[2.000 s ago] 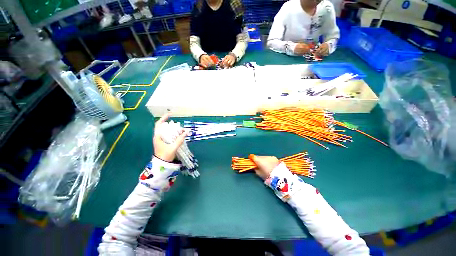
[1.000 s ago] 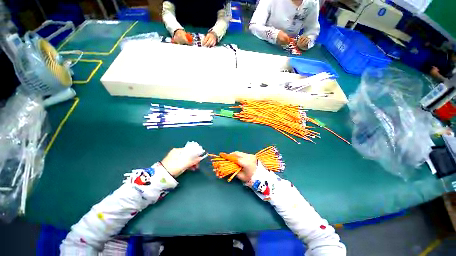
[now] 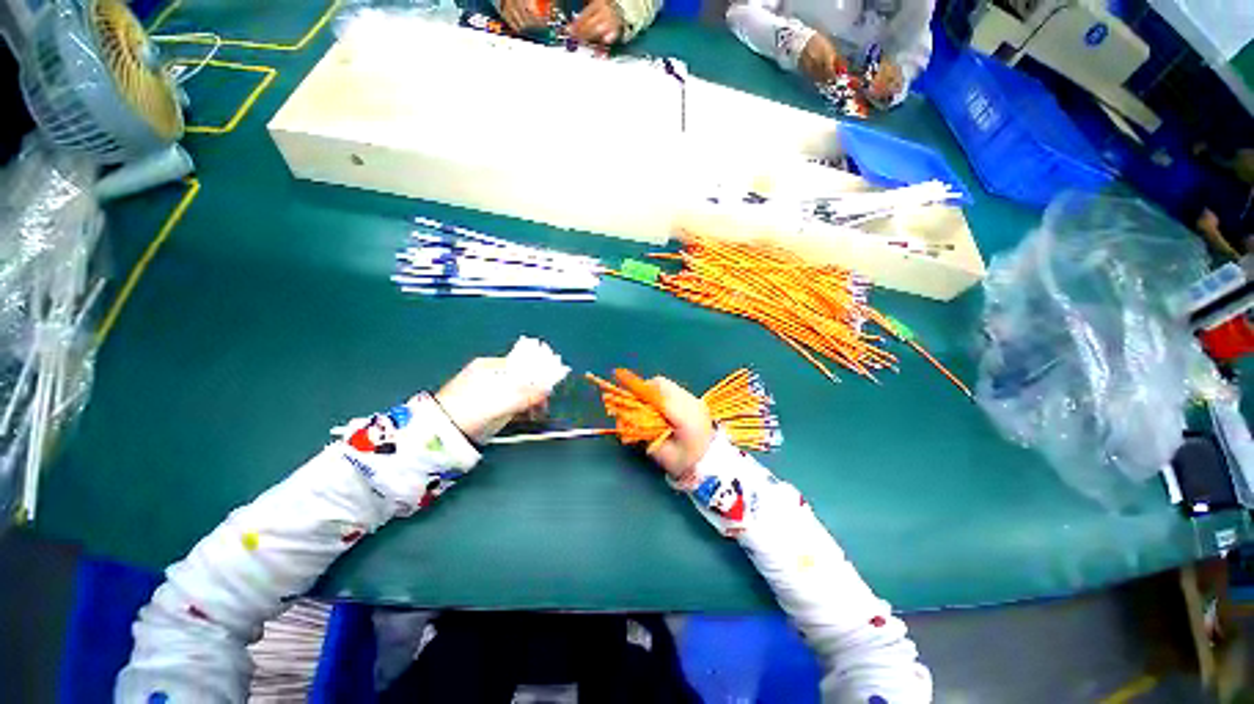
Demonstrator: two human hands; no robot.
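Observation:
My left hand [image 3: 495, 391] is closed around a bunch of white sleeves [image 3: 534, 363], whose pale ends show above the fingers; the rest is mostly hidden by the hand and sleeve. My right hand [image 3: 677, 424] is closed around a bundle of orange wires [image 3: 744, 410] that fans out on both sides of the fist. One thin white piece [image 3: 557, 435] spans the gap between the hands and meets the orange wires' left end. Behind the hands lie white blue-marked sleeves [image 3: 498, 264] and a pile of orange wires [image 3: 784, 296], with green tags between and beside them.
A long cream box [image 3: 481, 131] crosses the bench behind, with white pieces in its right compartment. A fan [image 3: 103, 83] and clear bag [image 3: 41, 303] stand left; another clear bag [image 3: 1086, 344] lies right. Two co-workers' hands work opposite. A blue tote [image 3: 1011, 131] stands back right.
My left hand has come from the left to close beside my right hand. A white piece now spans between them. The view has shifted, so the bench things sit differently.

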